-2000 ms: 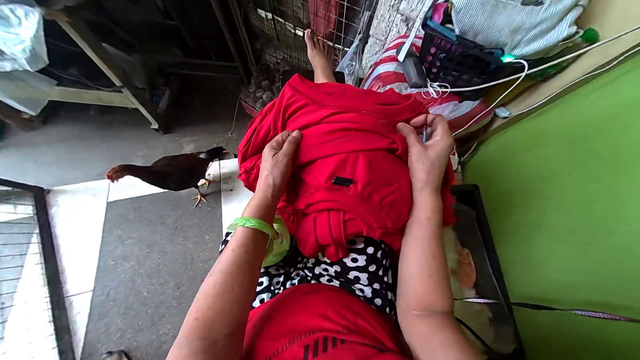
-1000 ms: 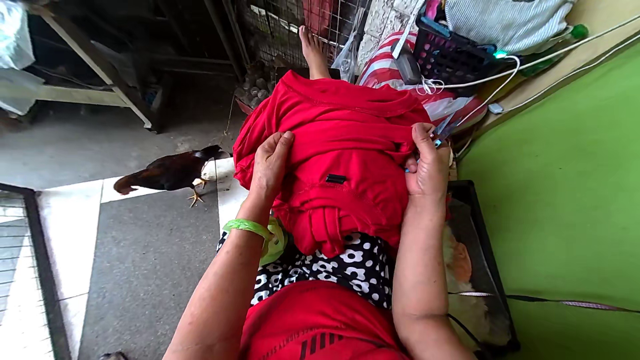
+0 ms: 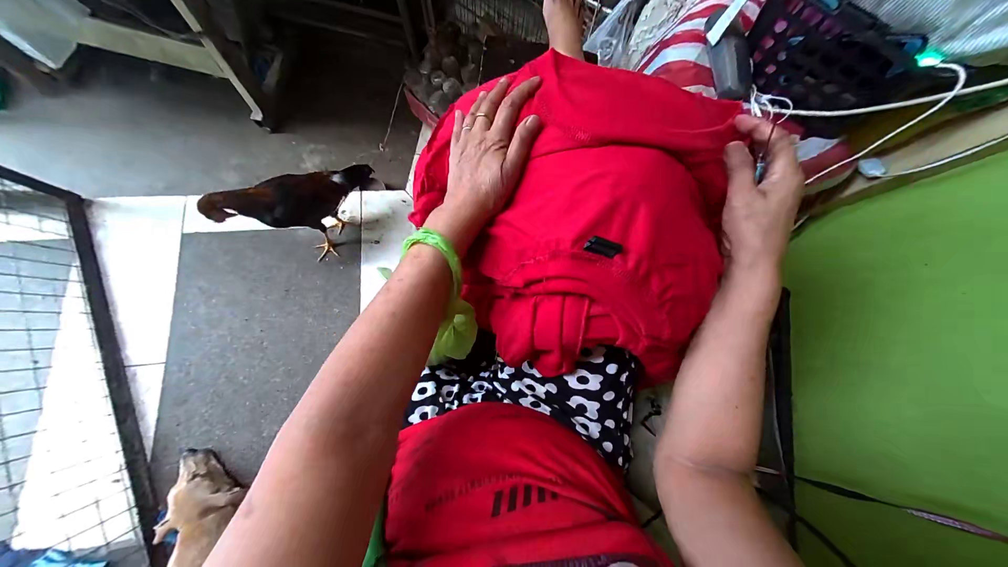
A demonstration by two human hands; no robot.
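A red cloth garment (image 3: 630, 197) lies bunched over my lap and legs, on top of black-and-white flowered cloth (image 3: 583, 394). A small black object or mark (image 3: 602, 246) shows on it. My left hand (image 3: 490, 150) rests flat on the garment's left part, fingers spread, with a green plastic strip (image 3: 441, 260) tied round the wrist. At the garment's upper right edge, my right hand (image 3: 760, 185) pinches the cloth between thumb and fingers. A small bluish, thin item shows in that hand, partly hidden; its kind is unclear.
A dark-feathered chicken (image 3: 287, 197) stands on the tiled floor at left. A tan dog (image 3: 201, 504) is at lower left beside a wire mesh panel (image 3: 47, 315). White cords (image 3: 882, 106) and a dark plastic basket (image 3: 827, 47) are at upper right, above a green wall (image 3: 906, 339).
My left hand has gone from gripping the cloth to lying flat, farther up. The garment's upper part is spread differently. The chicken has turned round to face right. The view has shifted, showing a dog.
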